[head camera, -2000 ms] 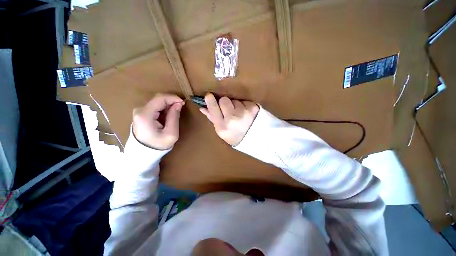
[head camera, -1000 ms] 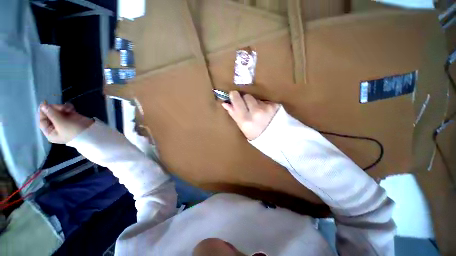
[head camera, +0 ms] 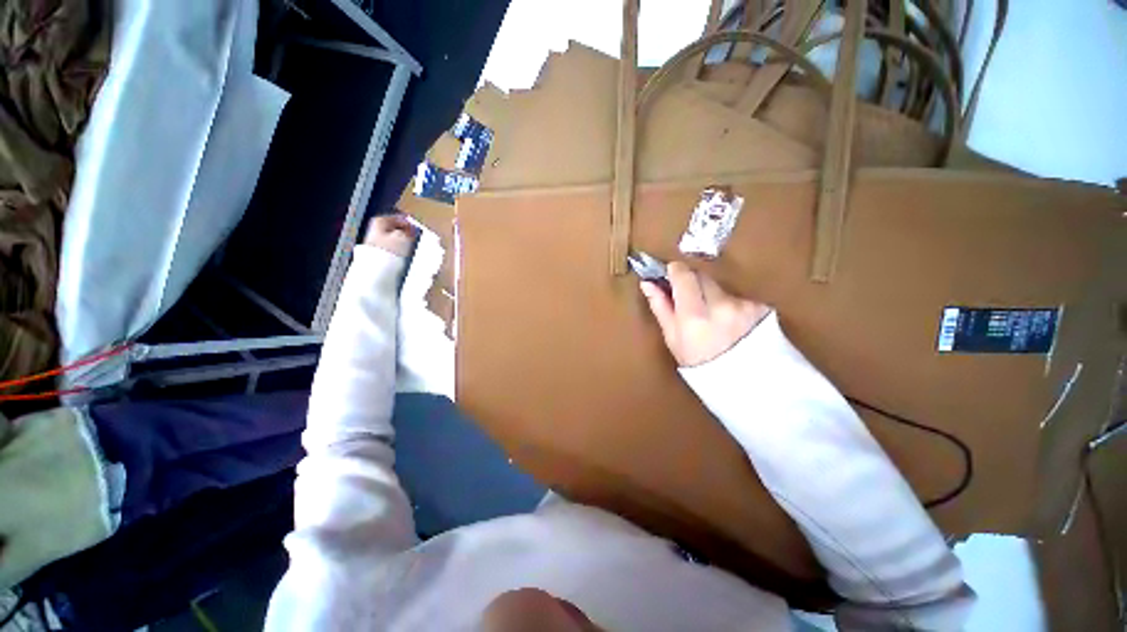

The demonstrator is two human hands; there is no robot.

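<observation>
A large brown bag panel [head camera: 556, 333] lies flat in front of me, with two long strap handles [head camera: 835, 161] stitched near its top edge. My right hand [head camera: 704, 314] holds small thread snips [head camera: 648, 267], their metal tip beside the base of the left handle. A thin black cord [head camera: 939, 435] loops out from under my right forearm across the panel. My left hand [head camera: 392, 232] is off the panel's left edge, small and partly turned away; I cannot tell whether it holds anything. A shiny silver patch [head camera: 712, 222] and a dark label [head camera: 999, 330] are on the panel.
More brown pieces [head camera: 544, 124] with stepped edges and dark labels lie under the panel at the upper left. Several looped handles crowd the top right. A metal frame [head camera: 358, 204], pale sheeting [head camera: 161, 161] and dark blue fabric [head camera: 204, 463] are at left.
The view has shifted left, so the panel sits farther right and lower. My left hand went from the handle base out to the left, then back toward the panel's edge. The snips stay by the left handle.
</observation>
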